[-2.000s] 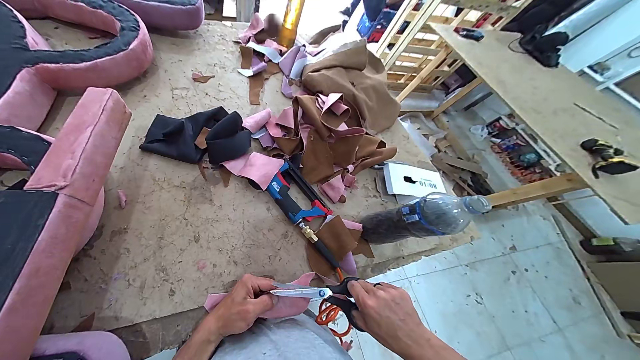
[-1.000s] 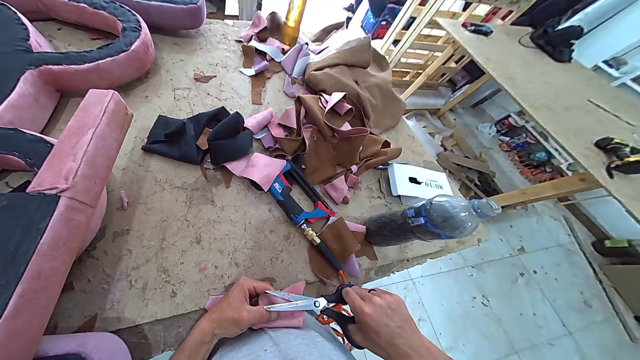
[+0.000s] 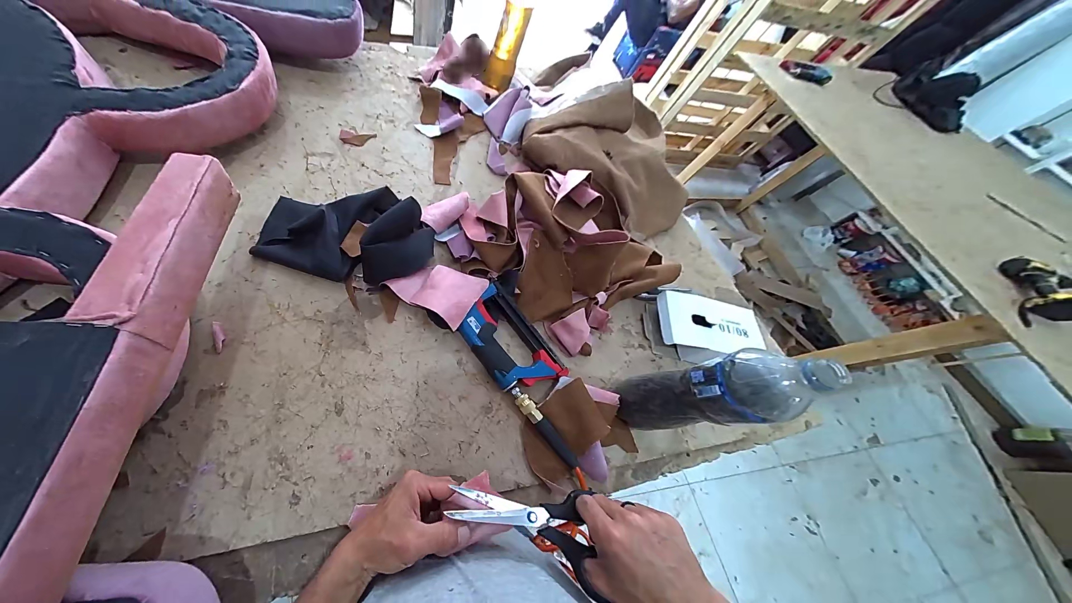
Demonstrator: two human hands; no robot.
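My left hand (image 3: 400, 521) pinches a small piece of pink fabric (image 3: 474, 529) at the near edge of the worktable. In my right hand (image 3: 641, 548) are black-handled scissors (image 3: 529, 516), their blades parted and pointing left across the fabric, close to my left fingertips. Just beyond lies a blue and red pneumatic stapler (image 3: 501, 347) with a brass fitting and an orange hose. Brown and pink fabric scraps (image 3: 578, 243) are heaped behind it, beside folded black cloth (image 3: 335, 234). How far the blades overlap the fabric underneath is hard to tell.
Pink upholstered parts with dark backing (image 3: 151, 276) fill the left side. A plastic bottle with dark contents (image 3: 720, 389) lies near the right table edge, by a white box (image 3: 710, 325). Another wooden table (image 3: 921, 167) with a drill (image 3: 1038, 289) stands at right, over a tiled floor.
The scissors' blades have opened and closed to differing degrees between frames, and they stand parted now. Both hands stay near the table's edge with the pink piece.
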